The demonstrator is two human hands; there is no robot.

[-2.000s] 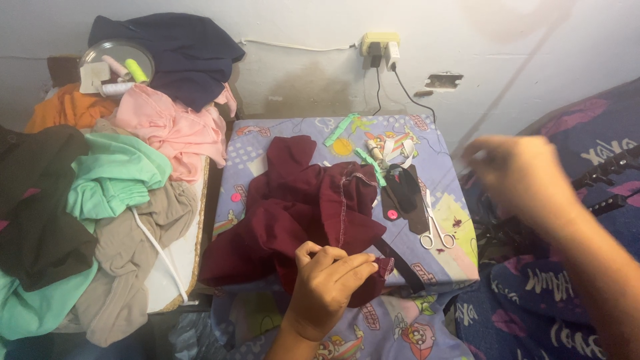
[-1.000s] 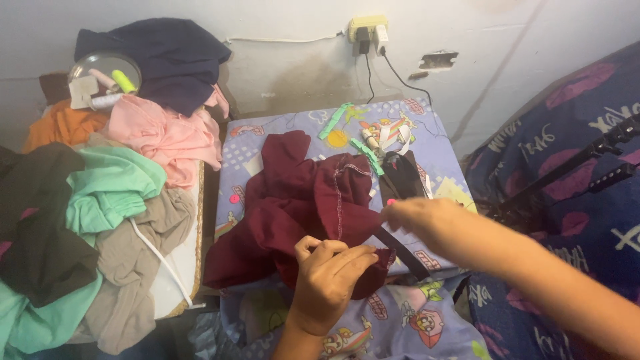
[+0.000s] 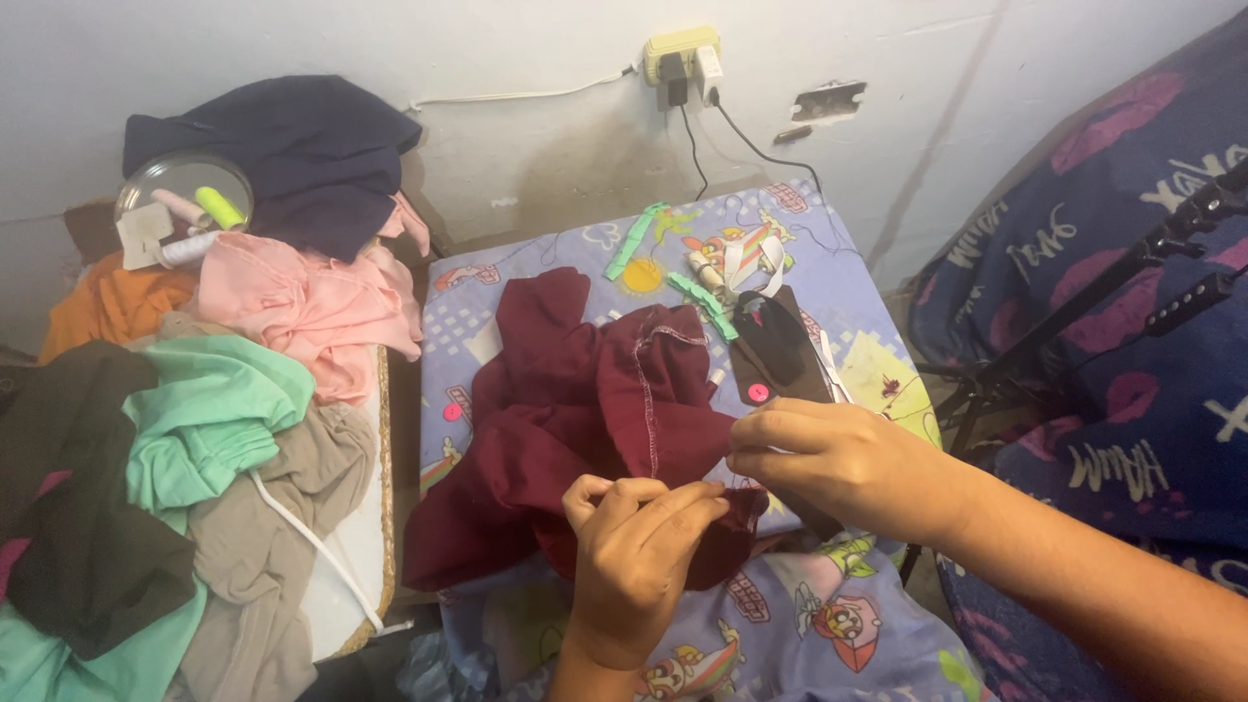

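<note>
A maroon fabric garment with a pale stitched seam lies rumpled on the cloth-covered table. My left hand pinches its near edge. My right hand is at the garment's right edge, thumb and fingertips together; whether a needle is between them is too small to tell. Beyond my right hand, scissors lie partly hidden by it. Near them are black fabric strips, a pink button, mint-green gathered strips and a white ribbon. Another pink button is left of the garment.
At left, a pile of clothes covers a white board, with a round clear dish of thread spools on it. A power outlet with two plugs is on the wall. A black tripod-like stand stands at right.
My right hand has come in from the right, over the scissors, to the garment's edge beside my left hand. My left hand has stayed on the maroon fabric.
</note>
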